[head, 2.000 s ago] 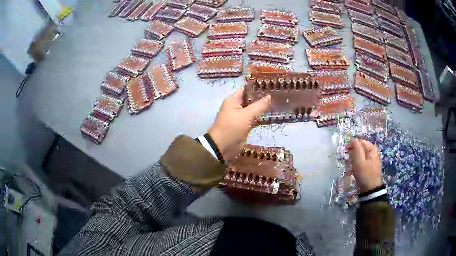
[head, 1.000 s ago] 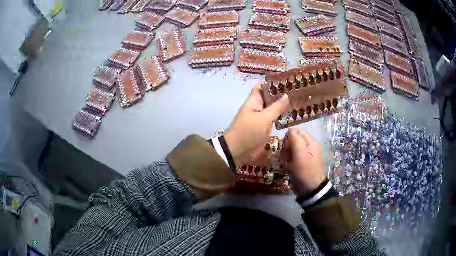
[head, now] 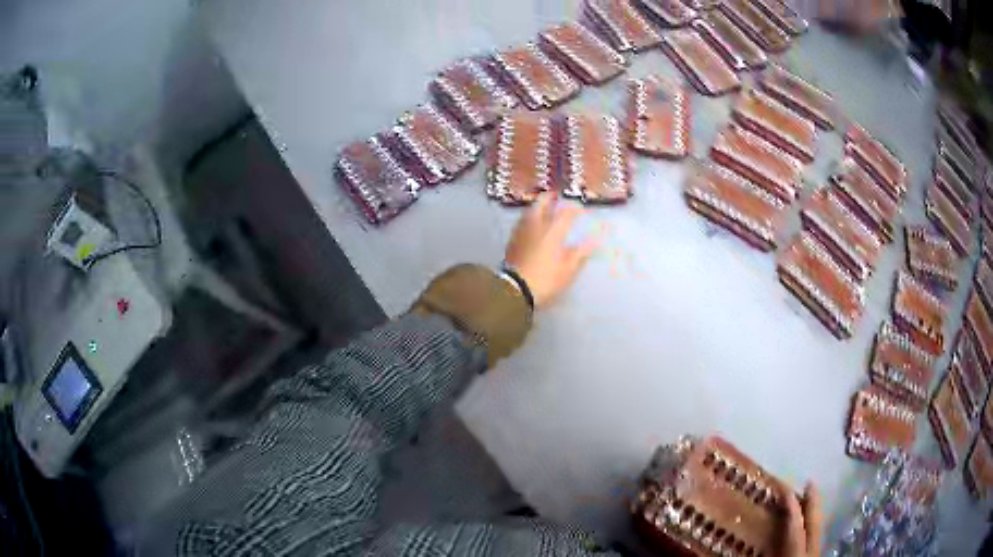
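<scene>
Two circuit board panels, a left one (head: 522,158) and a right one (head: 597,159), lie side by side on the table. My left hand (head: 550,252) is at their near edges, fingers apart, with nothing visible in it; whether the fingertips touch a panel is unclear. A stack of panels (head: 713,503) lies at the bottom, cut off by the picture's edge. My right hand (head: 804,524) is at the stack's right end, mostly out of the picture; its grip is hidden.
More panels (head: 735,203) lie in slanting rows behind and to the right. Part of the blue-white component heap (head: 893,511) shows at the lower right. A pale machine with a small screen (head: 72,386) stands at the left, beyond the table edge.
The view has swung left. My left hand has let go of the panel it held and moved to the laid-out panels. My right hand is now at the stack's right end.
</scene>
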